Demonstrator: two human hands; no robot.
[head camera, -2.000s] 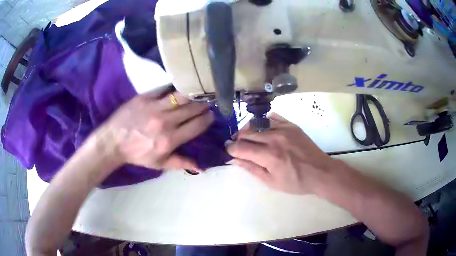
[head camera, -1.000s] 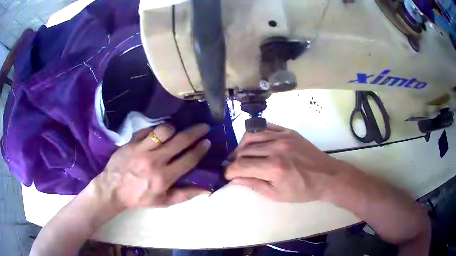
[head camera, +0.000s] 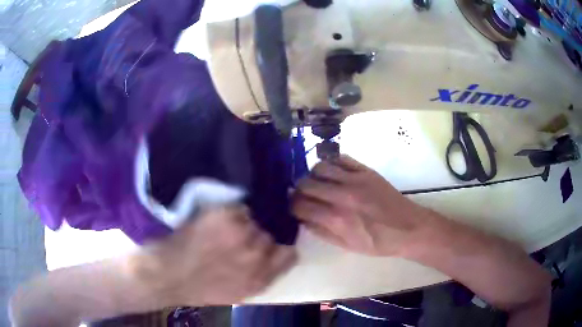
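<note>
The purple garment (head camera: 96, 134) lies bunched left of the needle, with a dark inner part and a white edge (head camera: 145, 185) showing. Its dark cloth runs under the head of the cream sewing machine (head camera: 395, 70). My left hand (head camera: 217, 255) is blurred and closed on the near edge of the garment, close to the table's front. My right hand (head camera: 351, 204) lies just right of and in front of the needle, its fingertips at the cloth's right edge, touching it. The presser foot is mostly hidden by the dark bar (head camera: 273, 64) and the cloth.
Black-handled scissors (head camera: 471, 148) lie on the table (head camera: 344, 278) right of my right hand. A small black fitting (head camera: 555, 153) and a tiny dark scrap (head camera: 566, 185) are at the far right. Spools show at the top right. A dark curved chair part (head camera: 29, 89) stands at the left.
My left hand has moved nearer the table's front edge and closed on the cloth, pulling the garment's white edge nearer. My right hand has stayed near the needle.
</note>
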